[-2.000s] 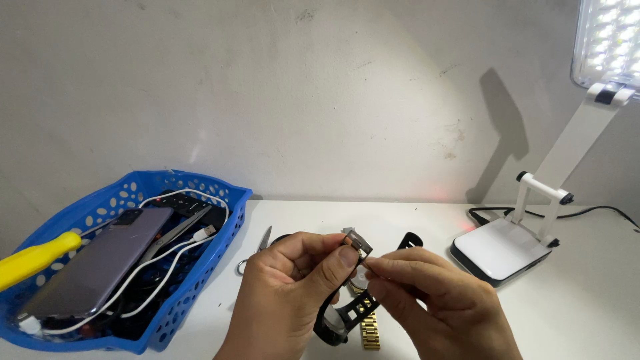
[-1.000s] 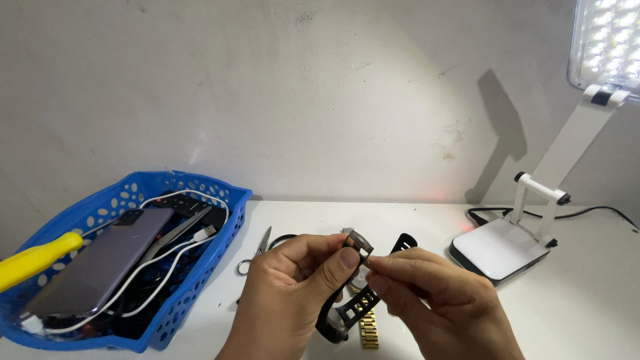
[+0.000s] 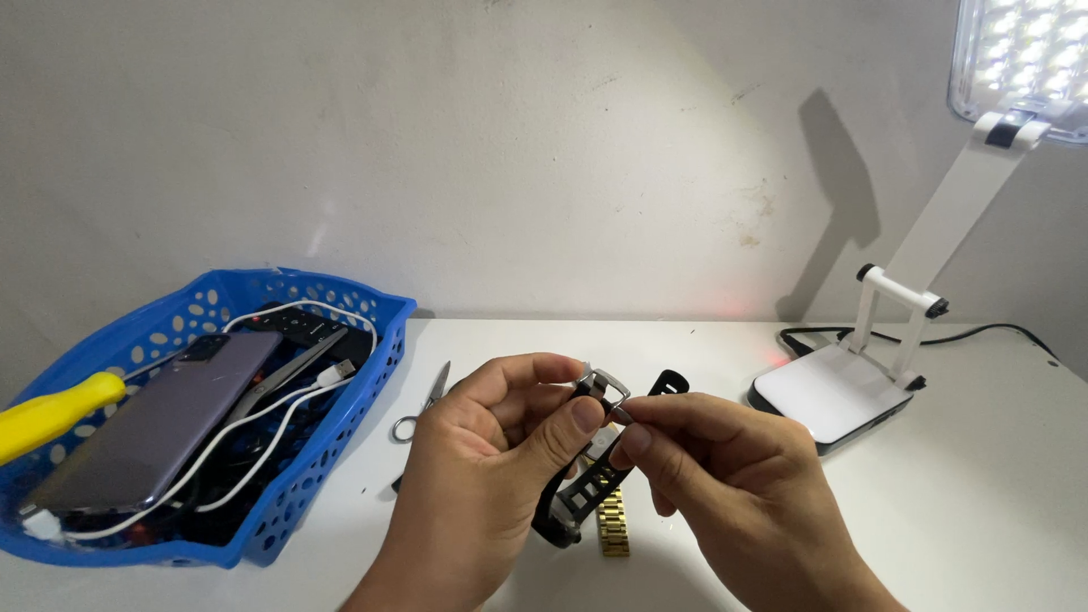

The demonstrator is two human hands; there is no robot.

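My left hand (image 3: 501, 450) grips a black perforated watch strap (image 3: 586, 493) near its metal buckle (image 3: 606, 384), thumb in front. My right hand (image 3: 722, 467) pinches a small metal piece (image 3: 623, 416) at the lower right corner of the buckle; its exact kind is too small to tell. The strap loops down below the fingers, and its holed end rises to the right behind the right fingers. Beneath the strap, a gold metal link band (image 3: 613, 523) lies on the white table, partly hidden.
Left of my hands, small scissors (image 3: 438, 387) lie on the table (image 3: 977, 510). A blue plastic basket (image 3: 319, 476) at the left holds a smartphone (image 3: 161, 416), a white USB cable (image 3: 280, 433), larger scissors and a yellow handle (image 3: 64, 412). A white LED lamp (image 3: 833, 395) stands at the right.
The buckle has tilted in my left fingers and its open frame now shows more. Both hands keep nearly the same place.
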